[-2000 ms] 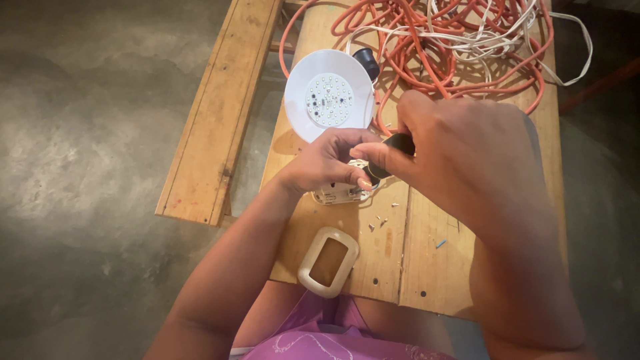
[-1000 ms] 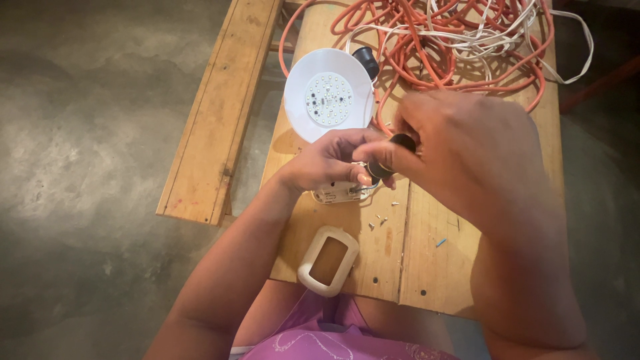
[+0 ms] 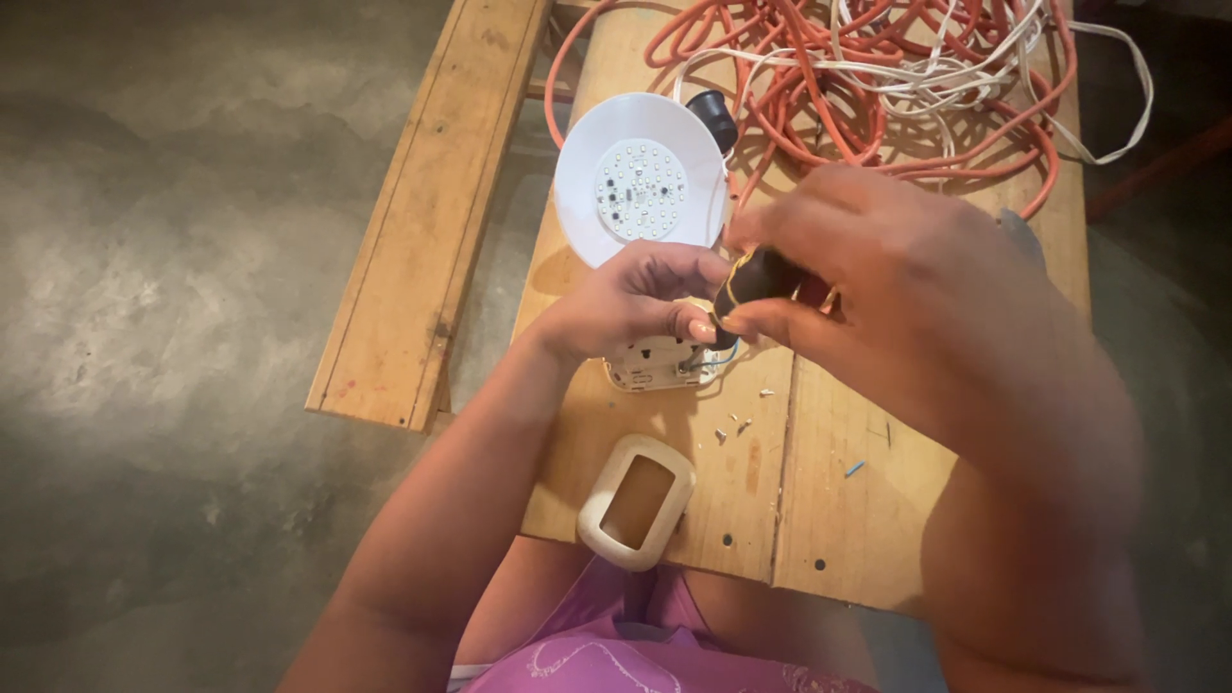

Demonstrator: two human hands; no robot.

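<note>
Between my hands is a black round part [image 3: 765,276], seemingly a lamp holder, with a thin yellow-edged wire or rim along its left side. My left hand [image 3: 654,294] pinches its left end between thumb and fingers. My right hand [image 3: 866,260], blurred, grips it from the right; something dark red with shiny metal shows under those fingers. Below my left hand lies an opened white plastic electrical housing [image 3: 662,366] with a blue wire, partly hidden. A white round LED lamp [image 3: 640,178] stands behind. The beige rectangular frame cover [image 3: 636,502] lies near the front edge.
Tangled orange and white cables [image 3: 847,87] cover the back of the wooden table [image 3: 866,539]. A black lamp socket [image 3: 712,120] sits beside the lamp. Several small screws [image 3: 736,425] and a blue wire scrap [image 3: 855,469] lie in front. A wooden bench [image 3: 433,212] stands left.
My right hand has turned and shifted slightly around the black part. The part now shows more openly between my hands. The lamp and frame cover have stayed put.
</note>
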